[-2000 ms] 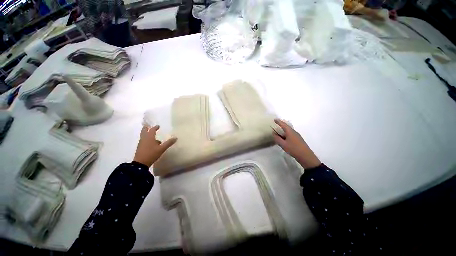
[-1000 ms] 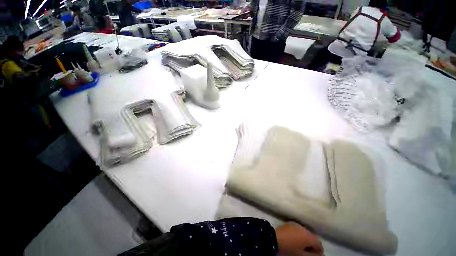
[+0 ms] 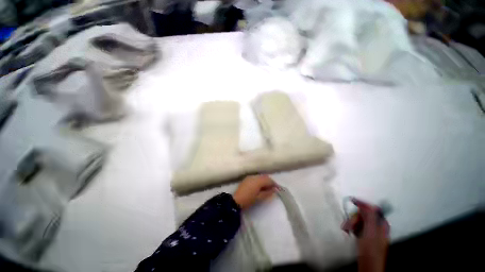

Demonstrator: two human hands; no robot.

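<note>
The stack of cream garment panels [image 3: 324, 212] lies at the table's near edge. Its folded-back part [image 3: 250, 164] forms a thick beige roll with two upright shoulders. My left hand [image 3: 256, 190] rests at the top of the U-shaped neckline edge [image 3: 292, 210], just below the roll; its fingertips touch the edge, and whether they pinch a ply cannot be told. My right hand [image 3: 367, 223] is at the right of the stack, blurred, with its fingers curled around a small dark tool, apparently snips [image 3: 359, 227]. A thin dark loop shows beside its fingers.
The large white table [image 3: 415, 154] carries greyish-white cut-piece bundles [image 3: 48, 186] at the left, with a pale pointed object [image 3: 103, 95] among them. A crumpled white heap [image 3: 351, 42] lies at the far side. A dark strip [image 3: 478, 100] is at the right edge.
The view has swung back from the left to the stack. My left hand has moved from beside the roll onto the neckline edge. My right hand is back in view, now holding the dark tool.
</note>
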